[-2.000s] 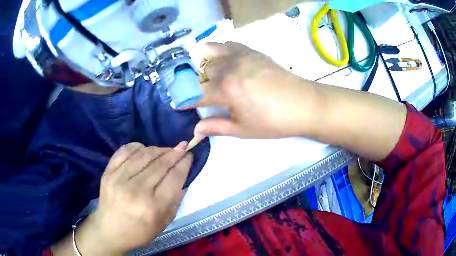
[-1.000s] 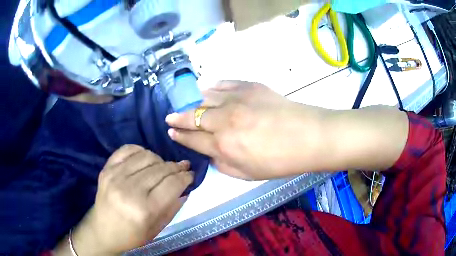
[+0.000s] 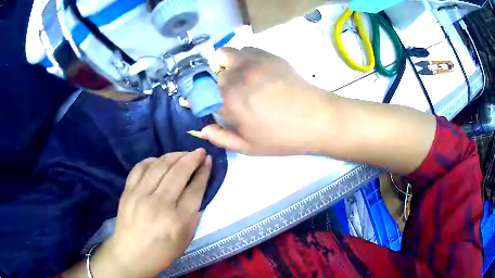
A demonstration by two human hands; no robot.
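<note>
The navy garment lies under the white sewing machine head and spreads left. My left hand lies on its near part, fingers together, holding the cloth against the table. My right hand is at the right side of the blue-grey attachment, fingers bent. Its fingertips are partly hidden by the attachment, so its grip cannot be told. A small pale-yellow pointed tip shows at the right thumb, over the cloth; a nail or a thin tool, I cannot tell. The needle is hidden.
Yellow and green loop handles lie at the table's back right, beside a small orange-and-dark tool. Black cords cross there. A tape rule runs along the front edge. A blue crate stands below right.
Over the last second my right hand has moved up from the cloth to beside the attachment, and its thumb has spread. My left hand has shifted slightly right, fingers straighter.
</note>
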